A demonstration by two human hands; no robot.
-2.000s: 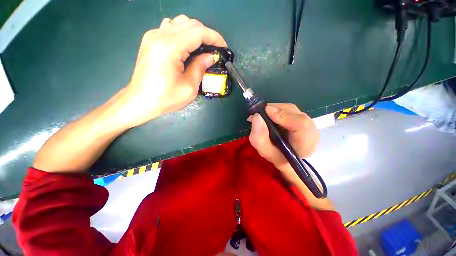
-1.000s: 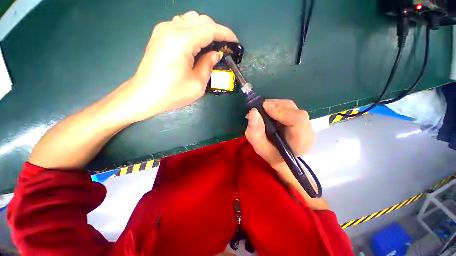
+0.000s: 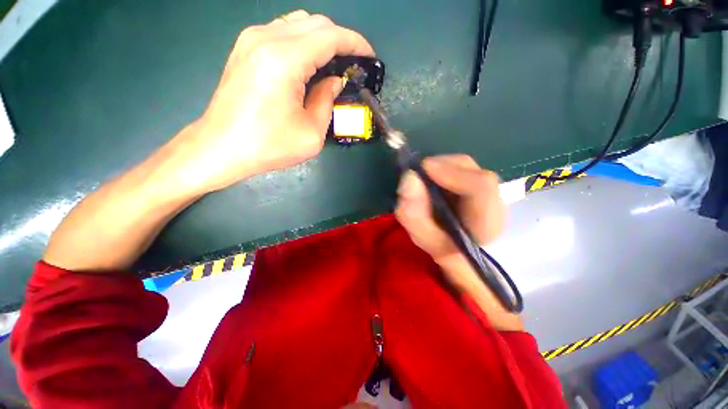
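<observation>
My left hand (image 3: 275, 104) holds the open black device housing (image 3: 372, 73) between thumb and fingers, at the upper middle. The battery (image 3: 351, 121), white with yellow edges, shows in the housing's lower half. My right hand (image 3: 455, 204) grips the black handle of a soldering iron (image 3: 447, 214). Its metal barrel points up and left to the housing's upper half, over small parts there. The iron is slightly blurred, and I cannot tell if its tip touches. My left fingers hide part of the housing.
Dark tweezers (image 3: 482, 49) lie on the green bench mat (image 3: 263, 212) at the upper middle right. A dark box (image 3: 702, 17) with a red light and plugged black cables (image 3: 636, 100) stands at the upper right. White paper (image 3: 5, 132) lies at the left edge. A blue crate (image 3: 627, 379) is below right.
The housing has shifted slightly up and right with my left hand since the first frame. The soldering iron has stayed at the housing's upper half, tilting slightly.
</observation>
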